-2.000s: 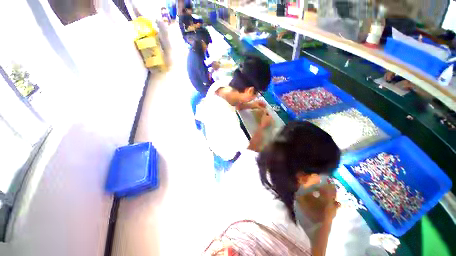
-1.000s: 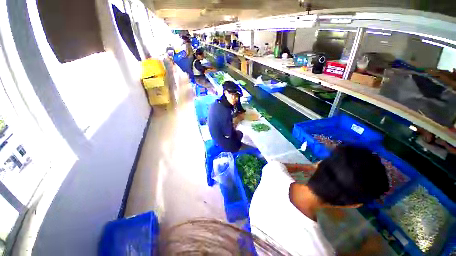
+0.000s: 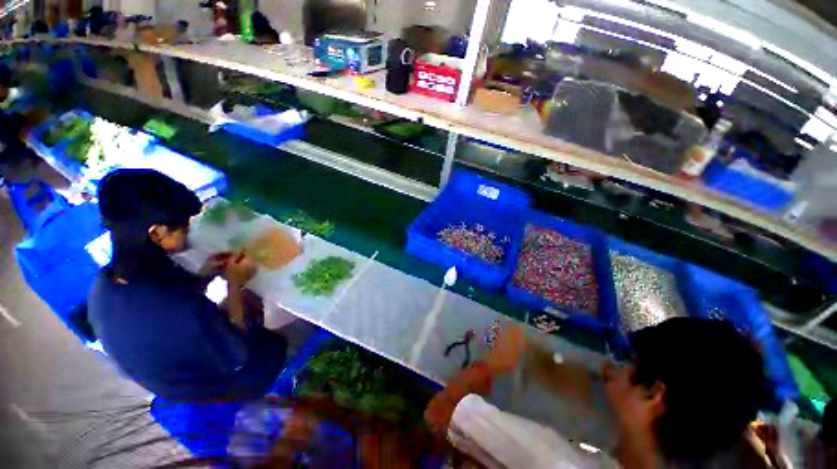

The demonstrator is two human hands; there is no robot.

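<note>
Neither of my hands is in the picture. Nearest in front of me, a person in white [image 3: 514, 438] reaches an arm over the whitish bench strip [image 3: 385, 307]. Small dark pliers [image 3: 462, 348] with open handles lie on the bench by that arm. Behind the bench stand blue trays: one with mixed-colour small parts [image 3: 473, 243], one with red-white parts [image 3: 557, 272] and one with pale green-white parts [image 3: 645, 291]. A bright green pile [image 3: 323, 274] lies on the bench near a brown work pad [image 3: 273, 247].
A person in dark blue [image 3: 174, 311] sits at the left, hands at the bench. A blue container of green parts [image 3: 353, 380] stands between the two people. The dark green conveyor belt [image 3: 340, 197] runs behind the bench, below a cluttered shelf [image 3: 514, 125].
The view has turned right from the aisle toward the bench. The aisle wall and stacked blue trays have left the picture. The pliers and more of the shelf now show.
</note>
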